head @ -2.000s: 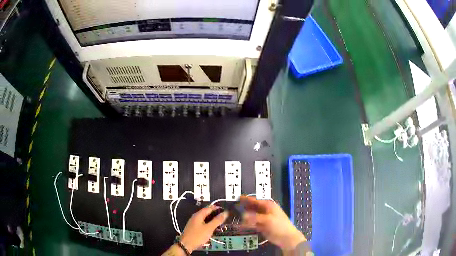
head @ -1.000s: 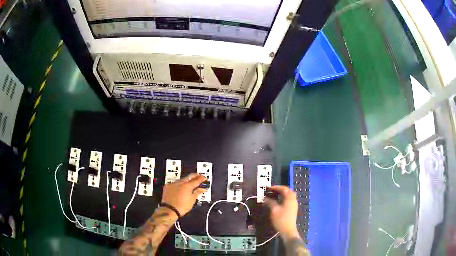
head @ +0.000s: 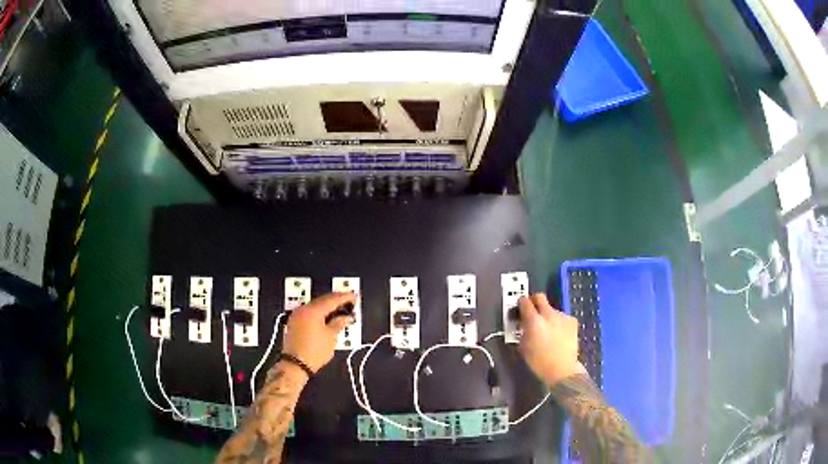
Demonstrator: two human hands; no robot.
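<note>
My left hand point(head: 313, 333) holds a small black adapter point(head: 340, 313) at the fifth white socket point(head: 348, 339) from the left. My right hand point(head: 547, 337) has its fingers on a black adapter at the rightmost white socket point(head: 515, 283); the fingers mostly hide that adapter. Black adapters sit in the sixth socket point(head: 405, 319) and the seventh socket point(head: 463, 316). More adapters sit in the sockets at the left, such as the second one point(head: 200, 314). White cords loop down to two pale-green boards, the right one point(head: 434, 426) and the left one point(head: 213, 413).
A blue tray point(head: 635, 353) with rows of black adapters along its left side is right of the black panel point(head: 336, 227). Another blue tray point(head: 601, 77) is farther back. The rack point(head: 340, 80) with its screen stands behind the panel. White cords point(head: 758, 272) lie at far right.
My left hand has moved from the sixth socket to the fifth, leaving an adapter in the sixth. My right hand has closed in on the rightmost socket. The camera view has shifted slightly.
</note>
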